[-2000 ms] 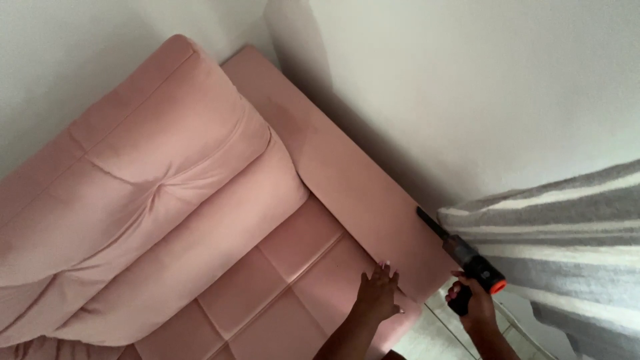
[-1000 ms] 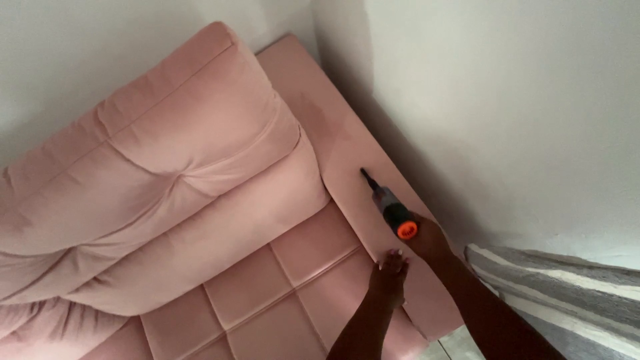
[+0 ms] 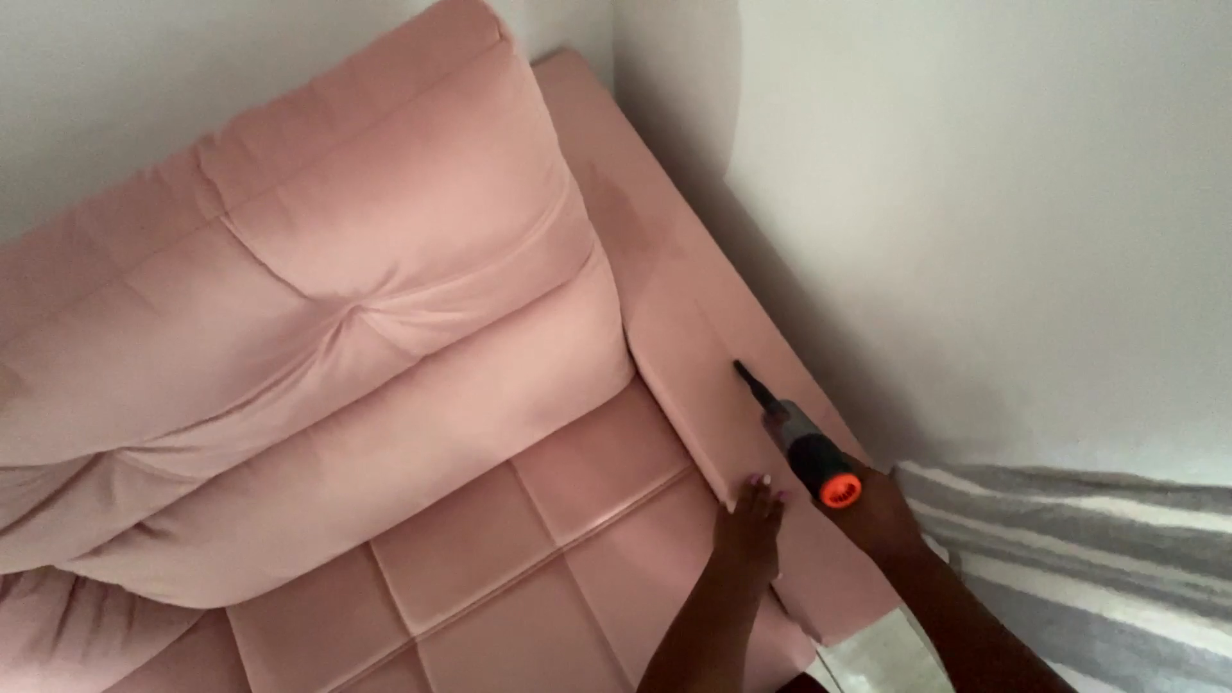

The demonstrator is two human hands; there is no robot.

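A handheld vacuum cleaner [image 3: 807, 448], black with a clear section and an orange end, is in my right hand [image 3: 871, 510]. Its narrow crevice nozzle points up and left, with the tip at the top of the pink upholstered armrest [image 3: 674, 279]. My left hand [image 3: 753, 525] rests on the armrest's inner edge, left of the vacuum, and holds nothing. A darker patch shows on the armrest's fabric farther up. The grip of the vacuum is mostly hidden by my right hand.
A tufted pink back cushion [image 3: 462, 241] leans along the sofa's left side above the stitched seat [image 3: 481, 568]. A pale wall [image 3: 962, 241] runs beside the armrest. A grey and white striped curtain [image 3: 1078, 549] hangs at lower right, near the tiled floor [image 3: 881, 654].
Two seconds ago the vacuum was at the armrest's front outer edge; a second ago its nozzle was farther up the armrest. It has since come back a little toward the front. My left hand stays on the armrest.
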